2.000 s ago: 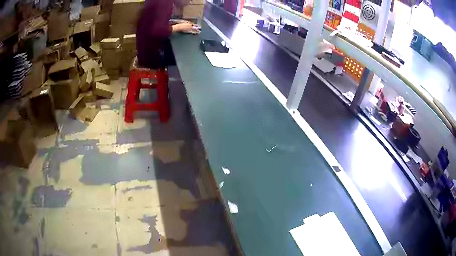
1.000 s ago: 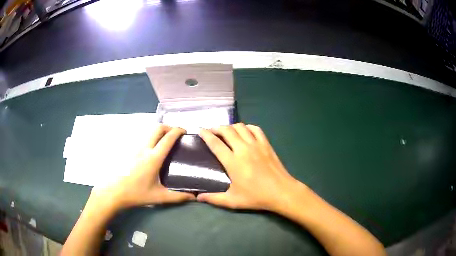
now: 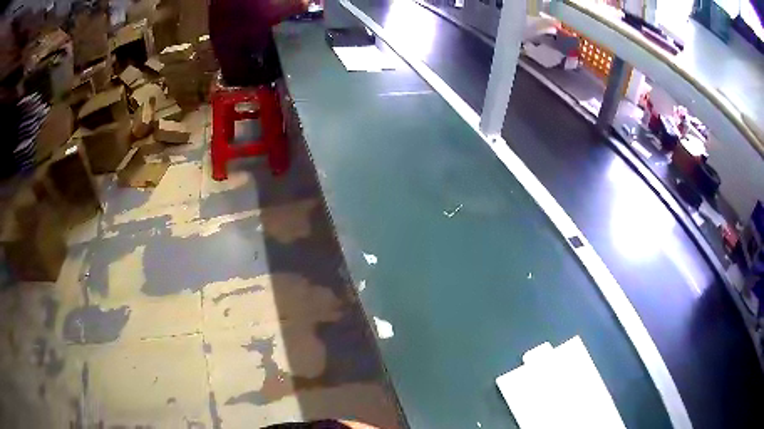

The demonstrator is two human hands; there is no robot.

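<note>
A blank white cover panel [image 3: 563, 390] with a small tab on its far edge lies flat on the green bench top at the lower right, cut off by the picture's bottom edge. No box shows joined to it in the visible part. Neither my left hand nor my right hand is in view. A dark shape and a skin-toned sliver [image 3: 360, 425] show at the bottom edge, too cut off to tell what they are.
The green bench [image 3: 402, 184] runs away, with white scraps [image 3: 383, 328] near its left edge. A pale rail [image 3: 578, 243] borders the dark conveyor [image 3: 616, 197]. A person [image 3: 243, 42] sits on a red stool [image 3: 249, 130] near a black box [image 3: 350, 37]. Cartons [image 3: 109, 126] are piled left.
One second ago both my hands held the sides of the closed lower part of a black box. The view has swung away along the bench, and the hands and box are out of the picture.
</note>
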